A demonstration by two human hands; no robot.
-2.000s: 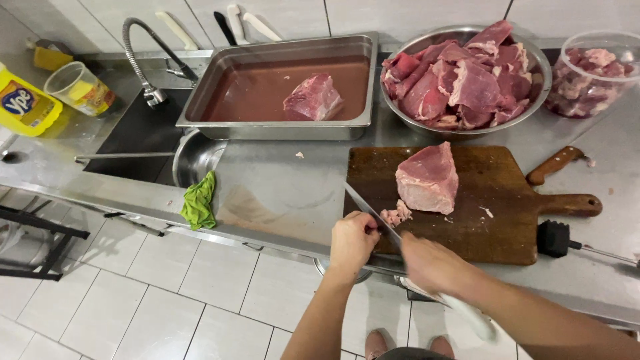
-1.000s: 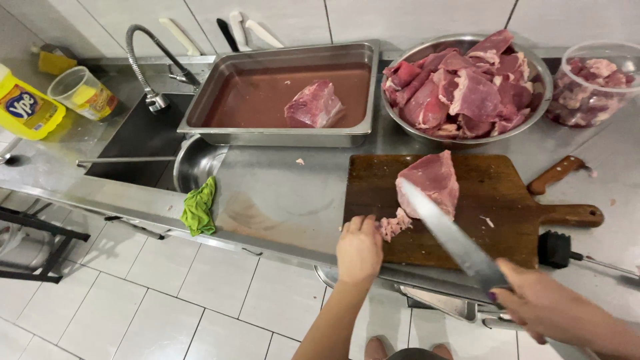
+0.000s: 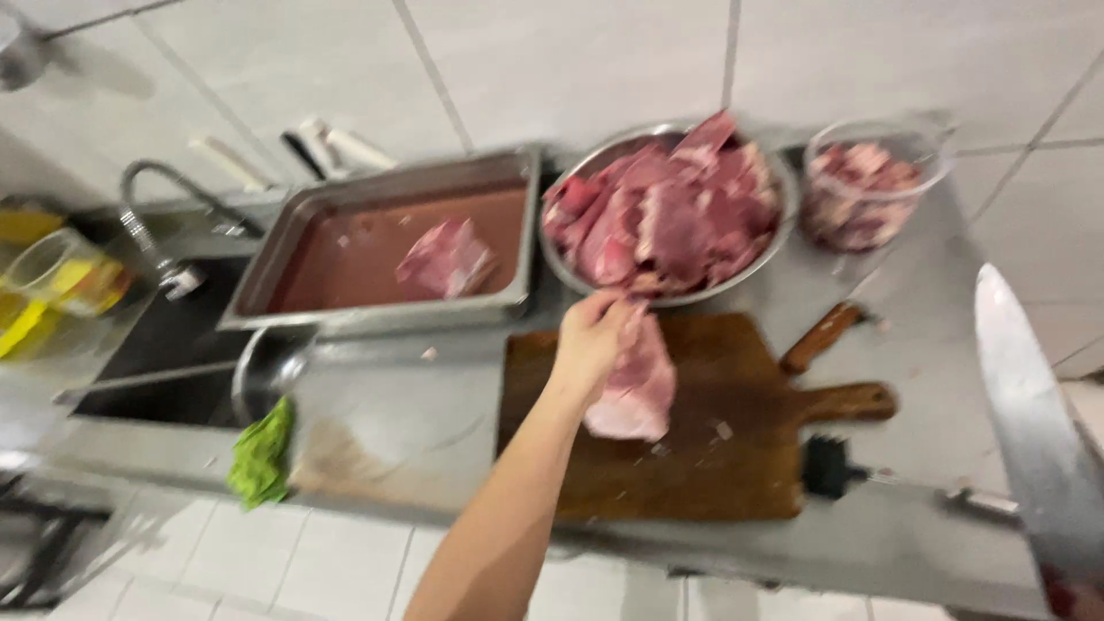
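Note:
My left hand (image 3: 595, 341) is pinched on what look like small pale meat trimmings (image 3: 636, 317), over the upper left of a wooden cutting board (image 3: 733, 466). Below it a block of raw meat (image 3: 634, 401) rests on the board, partly behind the hand. At the lower right edge, a small blurred part of my right hand (image 3: 1074, 599) is on a large kitchen knife (image 3: 1026, 397), whose blade points up, right of the board. Raw meat pieces (image 3: 681, 216) fill a metal bowl (image 3: 787, 216). A clear plastic tub (image 3: 931, 172) holds meat trimmings (image 3: 867, 172).
A steel pan (image 3: 522, 293) with reddish liquid and a meat chunk (image 3: 447, 259) stands behind left. The sink (image 3: 164, 345), faucet (image 3: 142, 228) and green cloth (image 3: 261, 454) are further left. Beside the board lie a wooden-handled tool (image 3: 822, 336) and a black-headed utensil (image 3: 825, 467).
My left hand has moved from the board's near left edge up toward the bowl; the scraps there are gone. The knife has moved away from the meat to the right. The view has shifted.

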